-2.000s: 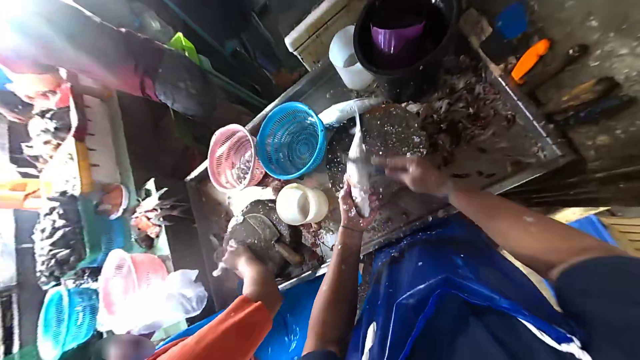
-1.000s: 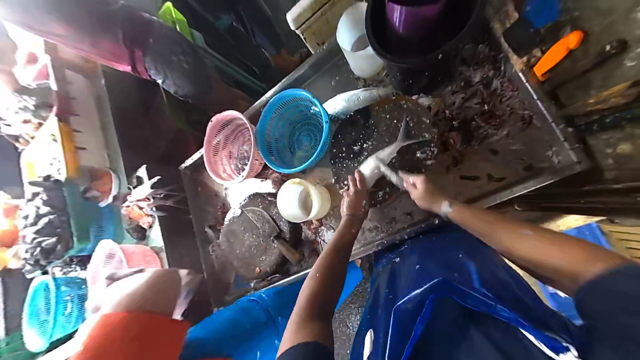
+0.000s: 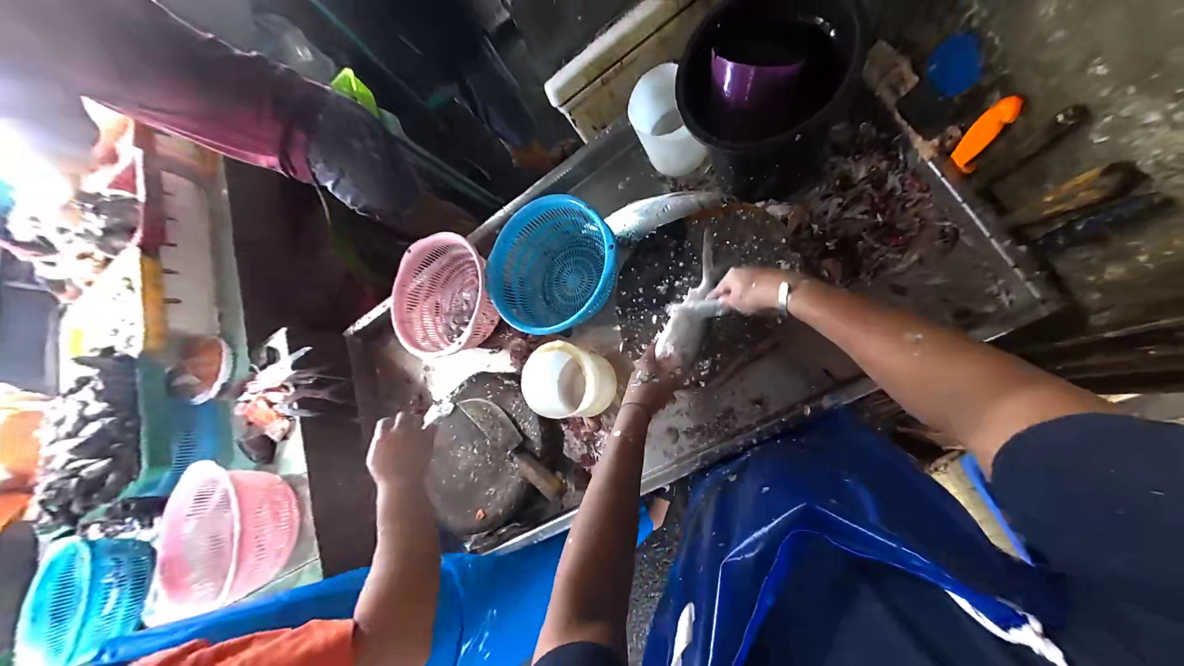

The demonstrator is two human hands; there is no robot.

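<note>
A silvery fish (image 3: 683,331) lies over a dark round chopping board (image 3: 647,268) strewn with scales, its tail pointing up and away. My left hand (image 3: 655,375) grips the fish at its near end. Close to the tail end, my right hand (image 3: 751,290) is closed around a pale, blurred tool that touches the fish; its kind cannot be made out. Another whole fish (image 3: 661,213) rests at the board's far edge. To the left, a cleaver (image 3: 495,424) with a wooden handle lies on a second round chopping board (image 3: 462,476).
A blue plastic basket (image 3: 552,264), a pink basket (image 3: 444,294) and a cream container (image 3: 566,379) stand left on the metal tray (image 3: 980,217). Behind are a white container (image 3: 664,120) and black bucket (image 3: 768,148). Fish waste lies right. A co-worker's hand (image 3: 400,449) is near the second board.
The fish tail, tilted to the right one second ago, now points more straight up. My right hand has moved along the fish toward its tail. The co-worker's hand is back beside the second board.
</note>
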